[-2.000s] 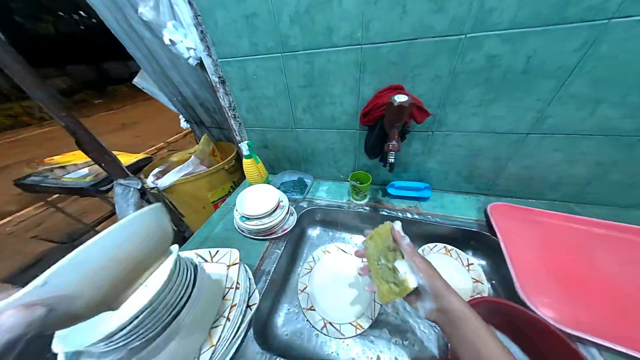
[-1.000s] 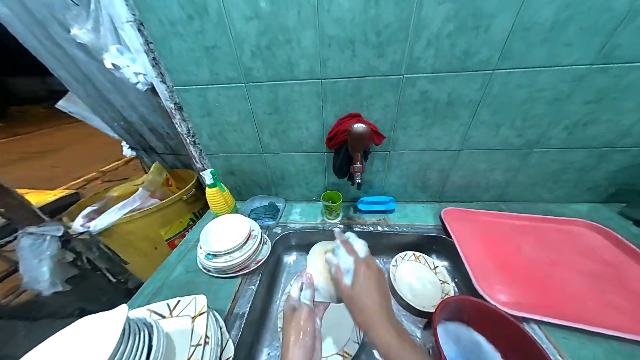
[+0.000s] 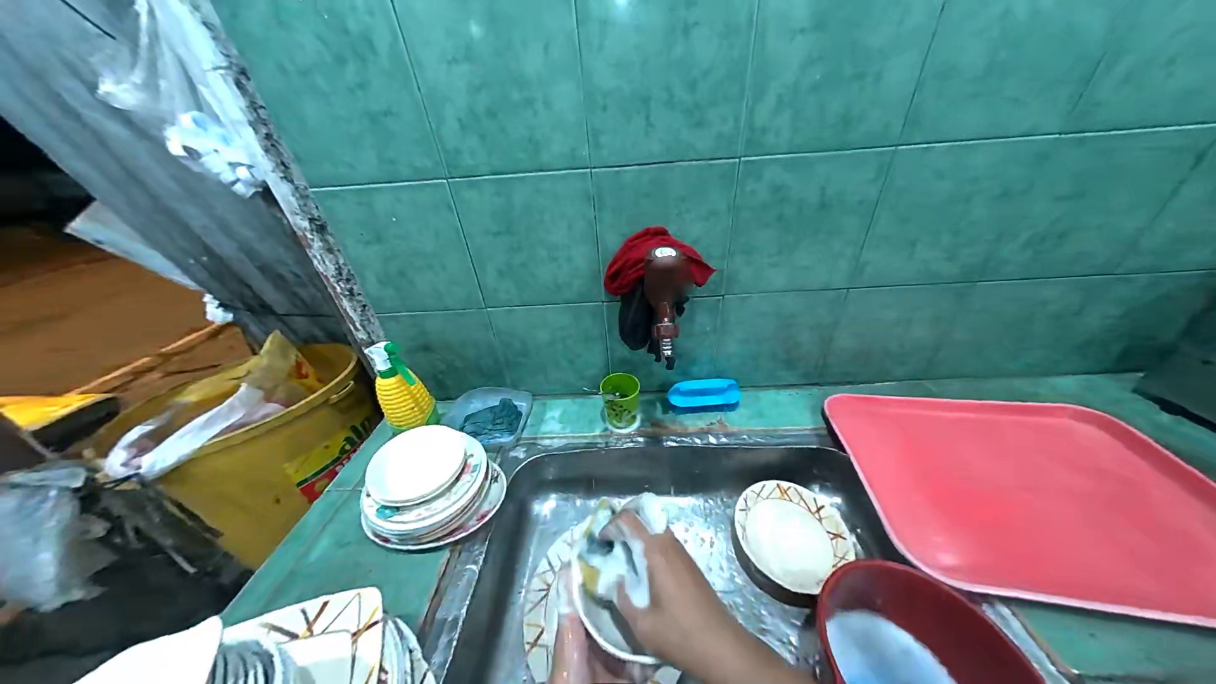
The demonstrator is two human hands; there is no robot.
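Over the steel sink (image 3: 665,465), my left hand (image 3: 573,651) holds a white bowl (image 3: 608,622) from below, tilted. My right hand (image 3: 655,594), covered in suds, presses a soapy yellow sponge (image 3: 591,575) into the bowl; the fingers hide most of the sponge. Beneath them a patterned plate (image 3: 539,608) lies in the sink, partly covered by the hands. To the right, a patterned dish (image 3: 788,537) rests in the basin beside a red tub (image 3: 855,594) of whitish, sudsy water.
Left of the sink stand stacked small plates (image 3: 418,465), a yellow spray bottle (image 3: 404,394) and larger stacked dishes (image 3: 351,617). A green cup (image 3: 620,399) and blue dish (image 3: 704,394) sit behind, below a brown faucet (image 3: 665,285). A pink tray (image 3: 1026,494) lies right; a yellow bin (image 3: 247,484) stands left.
Two seconds ago my left hand was at the dish stack on the left; now it holds a bowl over the sink. My right hand has brought the sponge to the bowl. The view has swung left.
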